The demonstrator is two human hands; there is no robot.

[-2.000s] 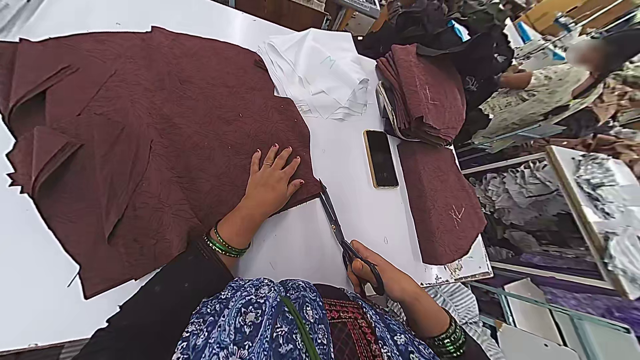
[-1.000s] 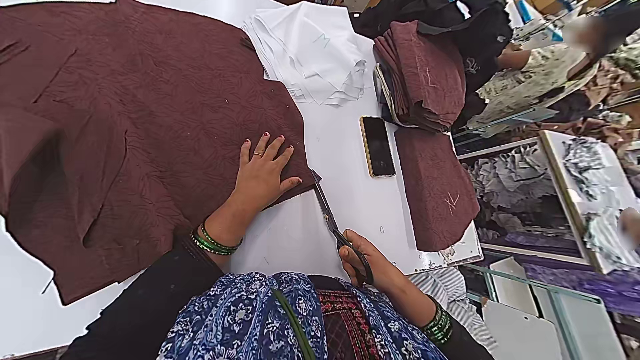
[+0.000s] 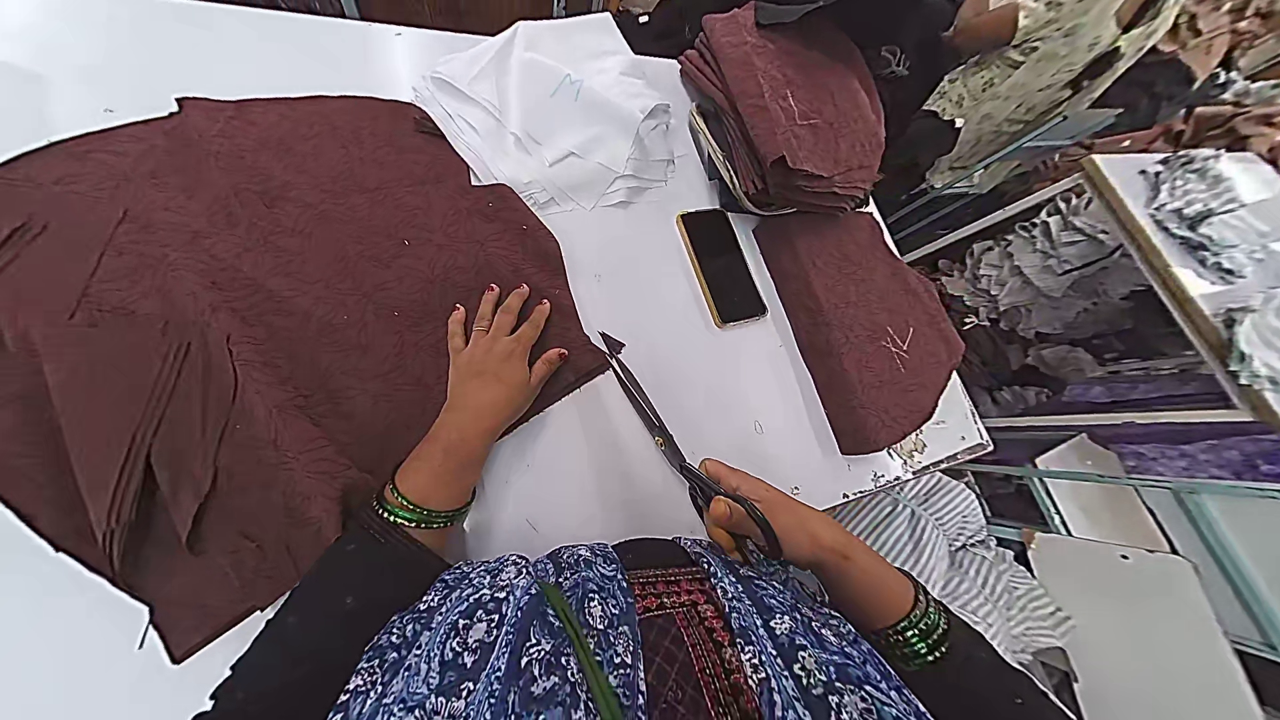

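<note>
A broad layered piece of maroon patterned fabric (image 3: 300, 250) lies over the left half of the white table (image 3: 560, 480). My left hand (image 3: 495, 370) rests flat on it near its right corner, fingers spread, gripping nothing. In my right hand (image 3: 755, 510) is a pair of black-handled fabric scissors (image 3: 660, 440), my fingers through the handles. The blades point up and left, with their tips just off the fabric's corner. A small dark triangular scrap (image 3: 612, 343) sits at the blade tips.
Stacked white fabric pieces (image 3: 570, 110) lie beyond the maroon cloth. A smartphone (image 3: 722, 268) is right of centre, beside a folded maroon stack (image 3: 790, 110) and a chalk-marked maroon piece (image 3: 860, 330). Striped cloth (image 3: 950, 560) hangs near the table's right edge. Another person (image 3: 1040, 80) is at the upper right.
The small scrap now at the blade tips is apart from the corner of the maroon fabric. My left hand stays flat on the cloth, and my right hand still holds the scissors.
</note>
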